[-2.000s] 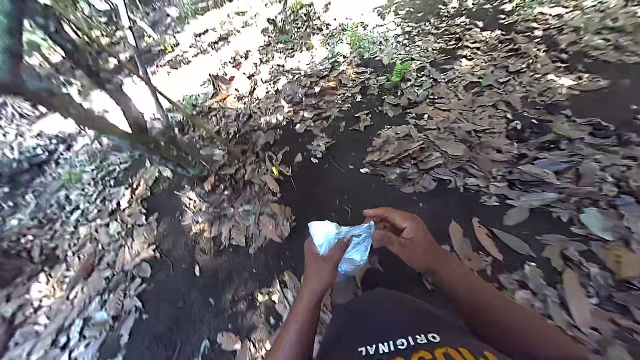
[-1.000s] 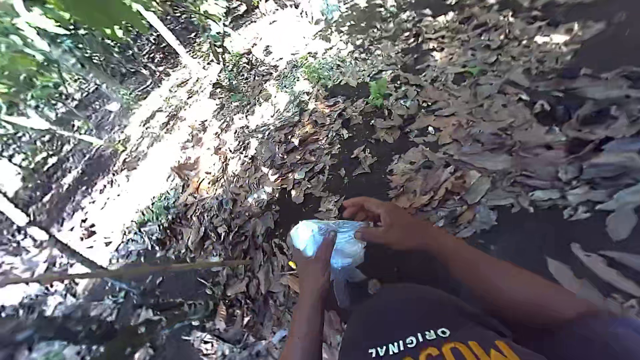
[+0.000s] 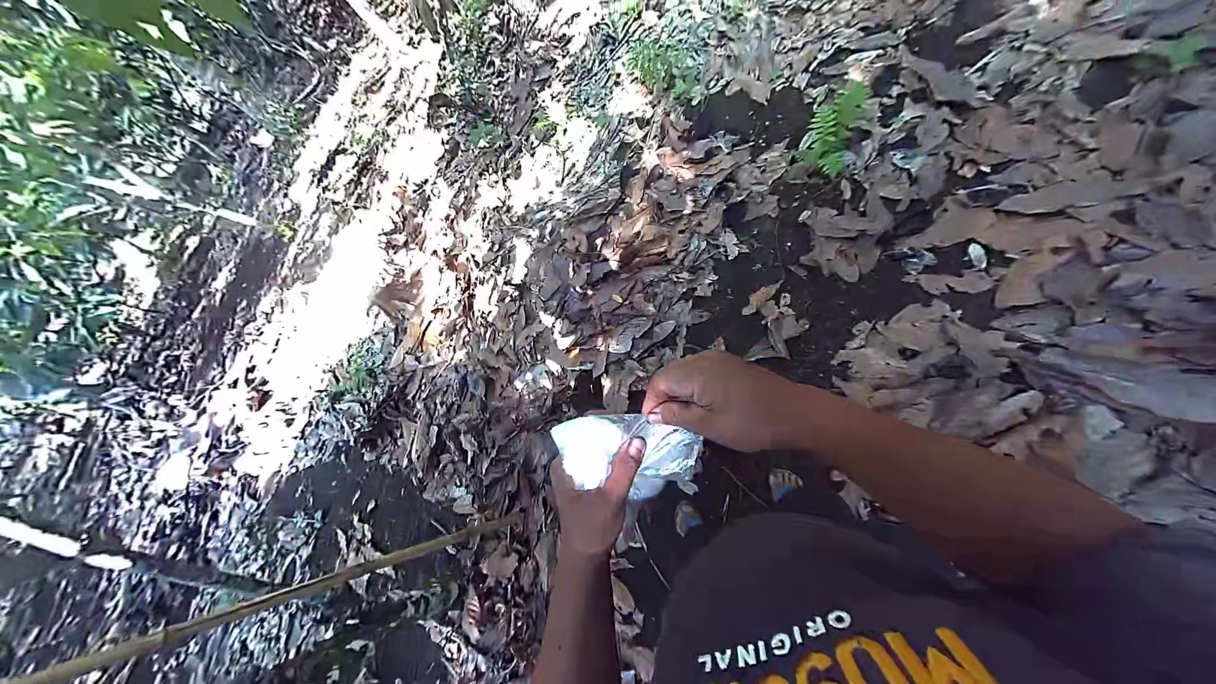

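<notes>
A clear plastic bag with white contents is held in front of the dark printed shirt. My left hand grips its left part, with the thumb across the front and the fingers behind. My right hand pinches the upper edge of the bag at its right part between thumb and finger. What the white contents are cannot be told.
Dry brown leaves cover much of the dark soil. A thin stick reaches in from the lower left, near my left forearm. A small green fern grows ahead, and green foliage stands at the left.
The view has swung, and the thin stick and green foliage now show at the left. My right hand has closed on the bag's upper edge; two seconds ago its fingers were looser beside the bag.
</notes>
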